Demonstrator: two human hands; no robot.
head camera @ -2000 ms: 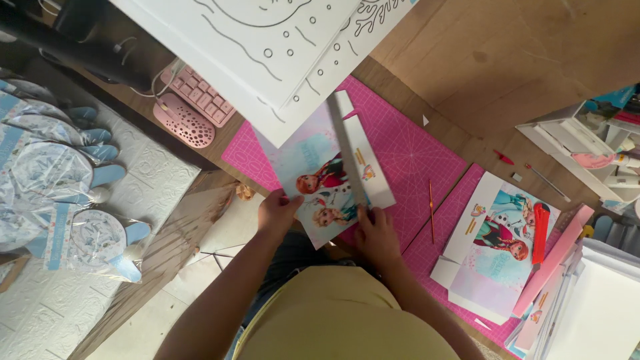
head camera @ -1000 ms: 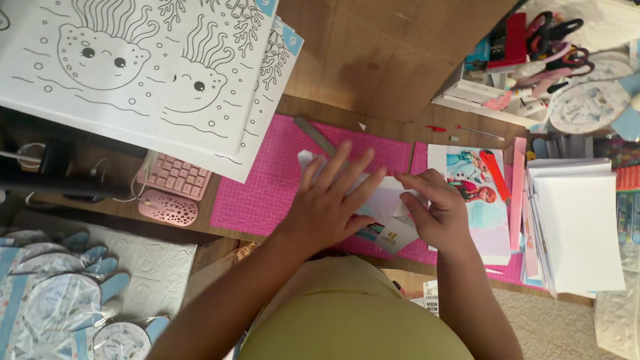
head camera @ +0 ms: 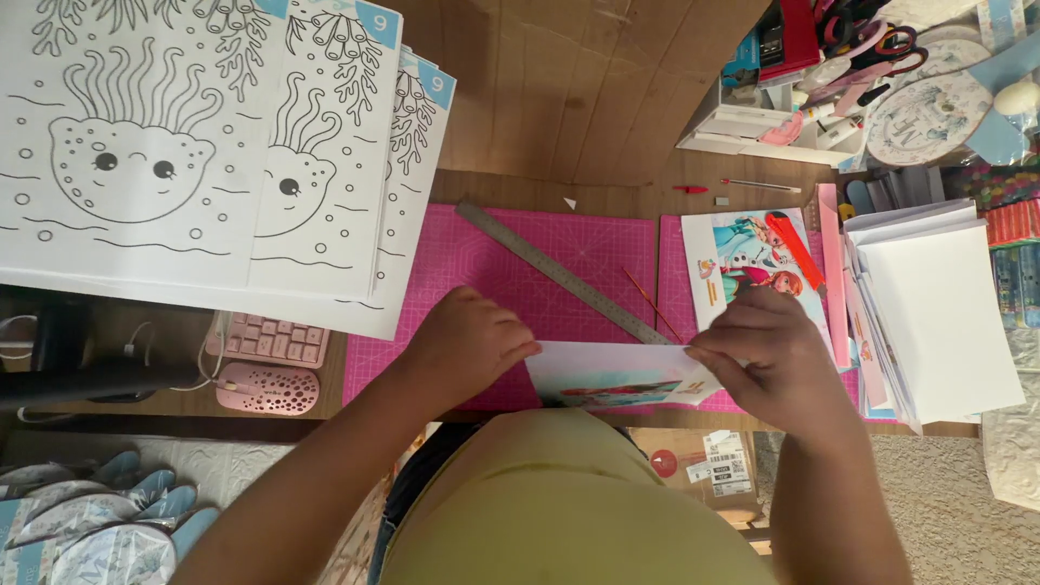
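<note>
A printed card sheet [head camera: 621,370] with cartoon figures is pinched at its upper corners, tilted up near the desk's front edge. My left hand [head camera: 471,345] grips the left corner and my right hand [head camera: 760,357] the right corner. Beyond the sheet, a metal ruler [head camera: 561,272] lies diagonally on a pink cutting mat [head camera: 520,305]. A thin orange-red stick-like tool [head camera: 652,303] rests just right of the ruler. Partly behind my right hand lies a second printed card [head camera: 703,280], with a red utility knife [head camera: 795,252] on top of it.
Large coloring sheets [head camera: 195,268] overhang the upper left, above a pink keyboard [head camera: 272,340] and a pink mouse [head camera: 268,388]. A stack of papers [head camera: 934,317] stands at the right, beside a pink strip [head camera: 833,276]. An organizer [head camera: 764,130] with scissors is behind. A pen [head camera: 761,185] lies on the desk.
Two seconds ago the ruler lay across the printed sheet; now it lies on the mat, off the sheet. My left hand, spread over the sheet a second ago, now pinches its corner. The view has shifted right.
</note>
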